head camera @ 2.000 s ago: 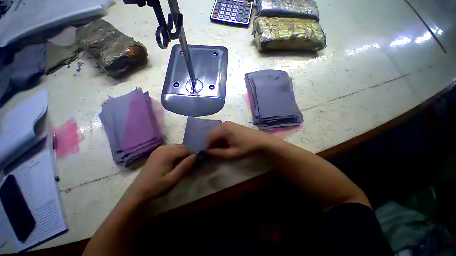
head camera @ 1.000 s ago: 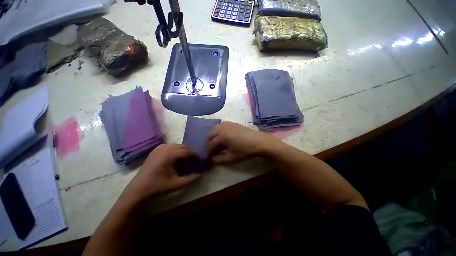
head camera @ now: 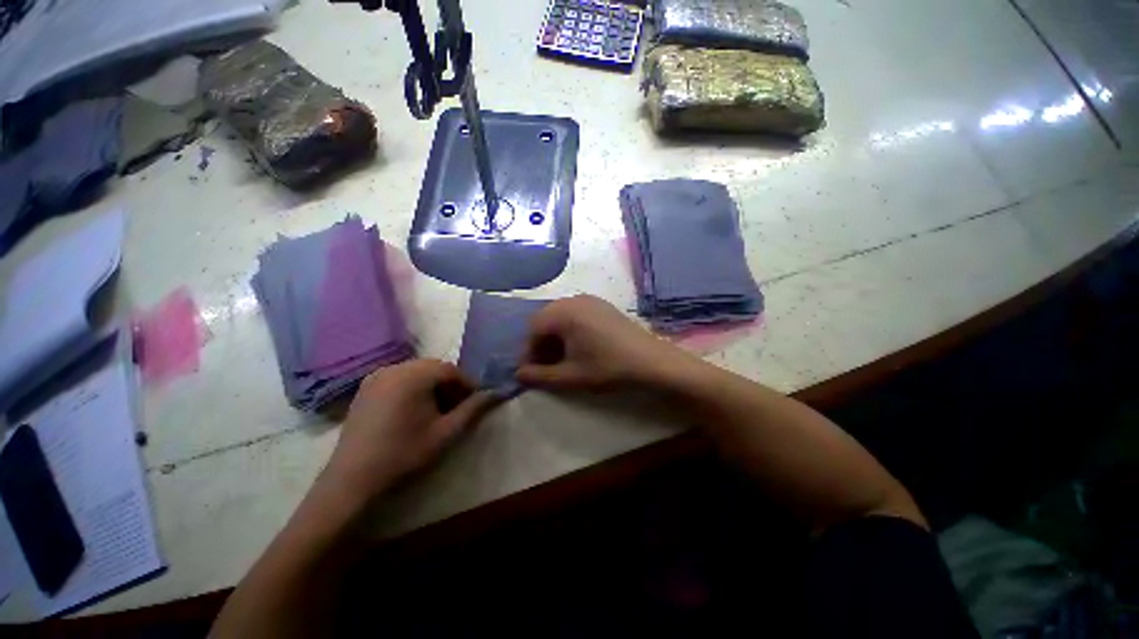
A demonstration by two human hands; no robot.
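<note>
A small grey fabric piece [head camera: 493,327] lies on the table in front of the cutter's base plate, between my hands. My left hand [head camera: 406,418] pinches its lower edge with the fingertips. My right hand [head camera: 587,350] pinches it at the lower right side and covers that part. I cannot tell whether it is one piece or a thin bundle. A pile of grey pieces [head camera: 290,312] with a purple-pink piece [head camera: 360,306] on it lies left of my hands. Another grey pile [head camera: 693,250] lies on the right, on a pink underlay.
The metal base plate [head camera: 495,175] and its thin upright [head camera: 475,131] stand ahead. Taped weights [head camera: 734,90] and a calculator [head camera: 592,30] lie beyond. A brown weight [head camera: 290,115], pink scrap [head camera: 172,335], papers [head camera: 106,468] and a phone [head camera: 40,506] are at left. The table's dark edge is near me.
My hands shifted slightly at the piece's lower edge; the left fingers curled in a second ago and now pinch the edge. The piece lies flatter. The view has moved slightly.
</note>
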